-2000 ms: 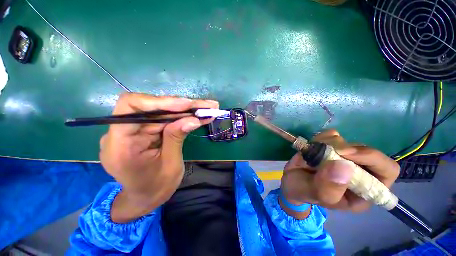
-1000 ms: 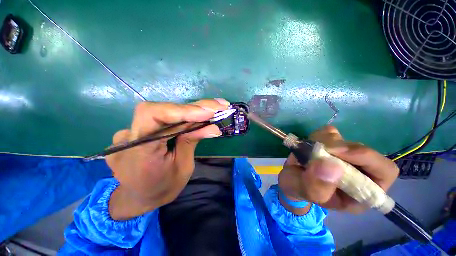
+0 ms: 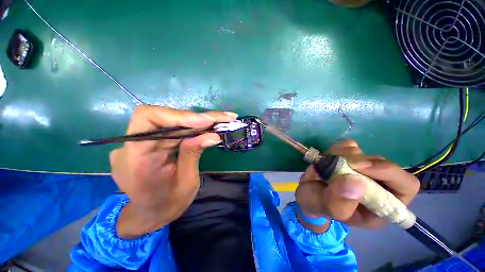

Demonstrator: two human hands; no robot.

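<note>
A rounded black watch case with a small circuit board inside lies near the green mat's front edge. My left hand holds black tweezers between thumb and fingers, their pale tips over the case's left and upper part. Whether they grip a part is too small to tell. My right hand holds a soldering iron by its cream taped grip. Its metal tip is at the case's upper right corner. Solder wire runs from the upper left to behind my left hand.
Another black case stands at the far left. A black fan with a round wire guard is at the upper right, with yellow and black cables below it. A black gridded tray lies beyond the mat edge at the right.
The view shifted and shifted back. The tweezers' rear end has swung up from its lower slant one second ago. The iron tip stays at the case's upper right corner.
</note>
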